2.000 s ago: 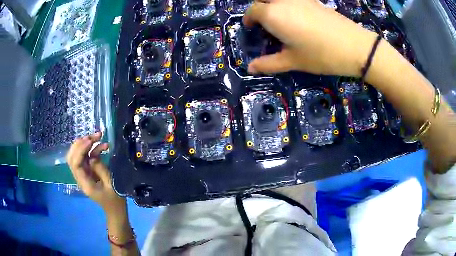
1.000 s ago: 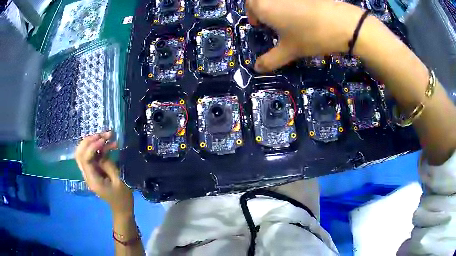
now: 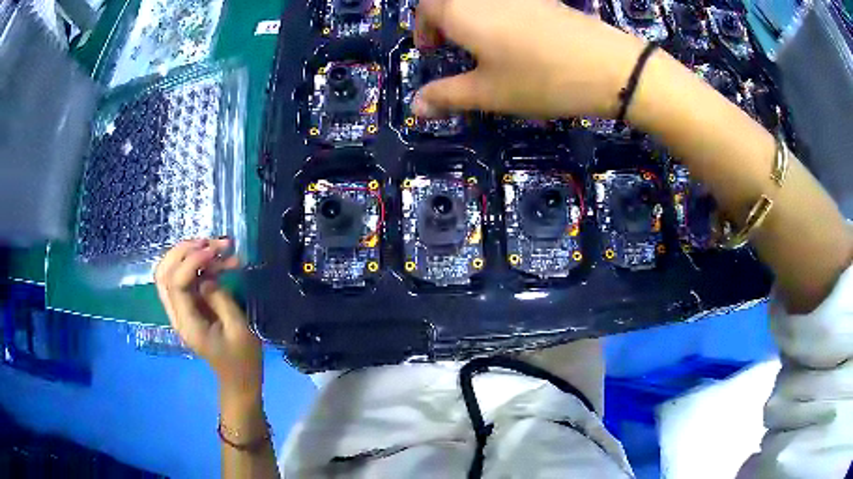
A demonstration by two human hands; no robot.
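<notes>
The black blister tray holds rows of camera modules. A camera module with a black lens lies in the front row, between others like it. My right hand is over the second row, thumb and fingers around the lens of another camera module, which they partly hide. My left hand is beside the tray's front left corner, fingers curled and raised. A tiny dark piece seems to show at its fingertips, but it is too small to tell.
A clear small-parts tray with rows of tiny dark parts lies on the green mat at left. A pale flat pack lies beyond it. Grey translucent stacks stand at far left and far right. My lap is below the black tray.
The view has shifted, so the trays appear further right. My right hand has moved left along the second row, from the third module to the second. My left hand stays near the tray's left corner.
</notes>
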